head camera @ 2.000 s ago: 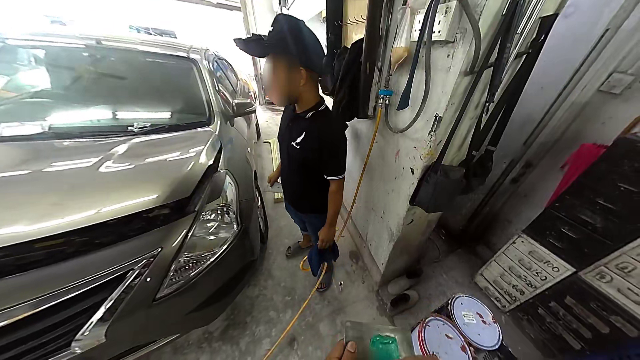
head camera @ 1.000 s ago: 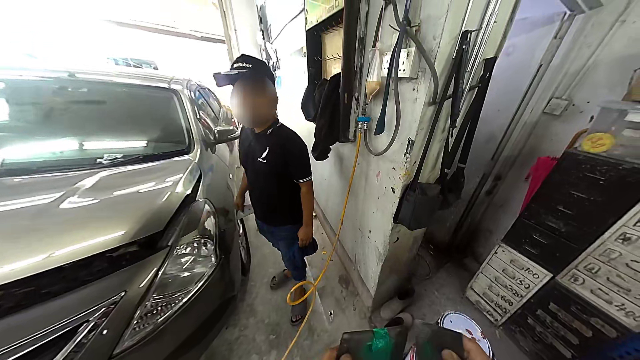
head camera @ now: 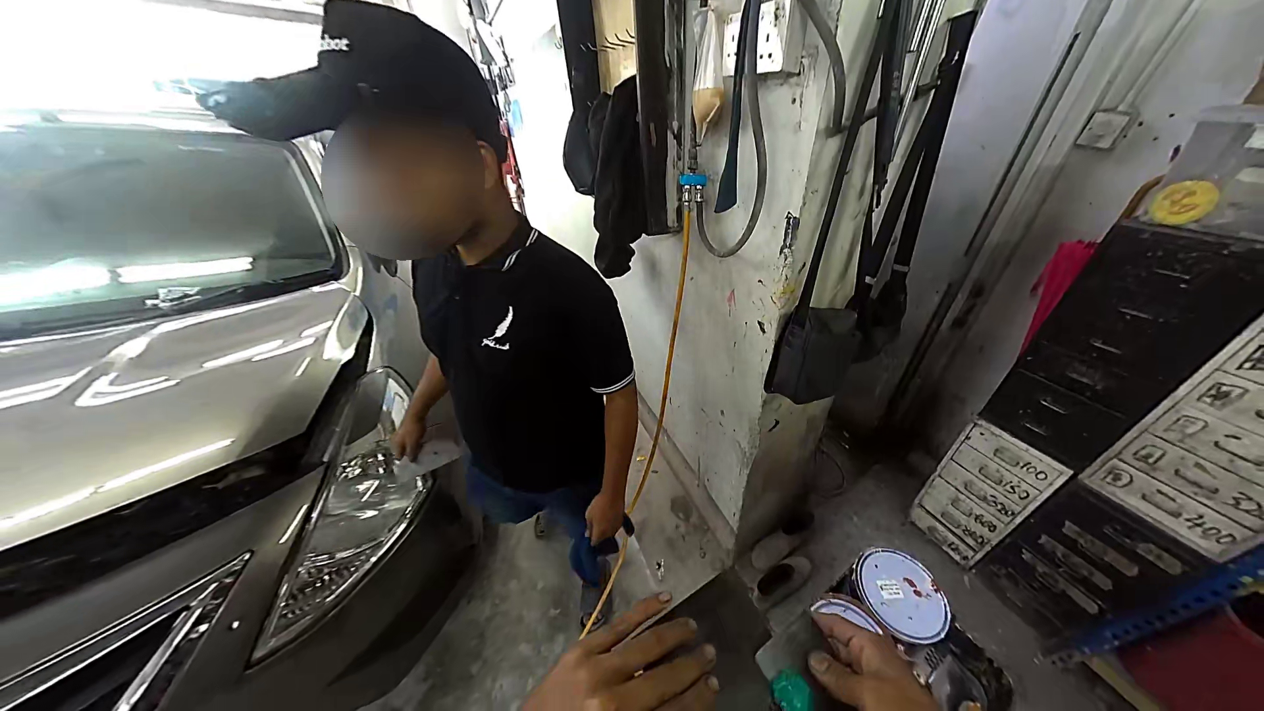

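Observation:
At the bottom of the head view, my left hand [head camera: 632, 664] grips a flat dark plate [head camera: 719, 632], its fingers lying over the plate's surface. Just to the right, my right hand [head camera: 869, 660] holds a thin greyish spreader blade [head camera: 790, 642] between thumb and fingers. A lump of green paste [head camera: 792, 689] sits low between my hands, beside my right thumb; whether it rests on the blade or the plate cannot be told. Round paint cans [head camera: 903, 594] stand on the floor behind my right hand.
A person [head camera: 523, 355] in a dark cap stands beside the car's headlight [head camera: 360, 513]. A yellow hose [head camera: 671, 375] hangs along the wall. Shoes [head camera: 782, 581] lie by the pillar [head camera: 760, 464], where a black bag [head camera: 815, 354] hangs. Drawer cabinets [head camera: 1096, 395] stand at right.
The other person is nearer and leans toward the car, one hand now by the headlight. My left hand has come further into view, its fingers over the dark plate.

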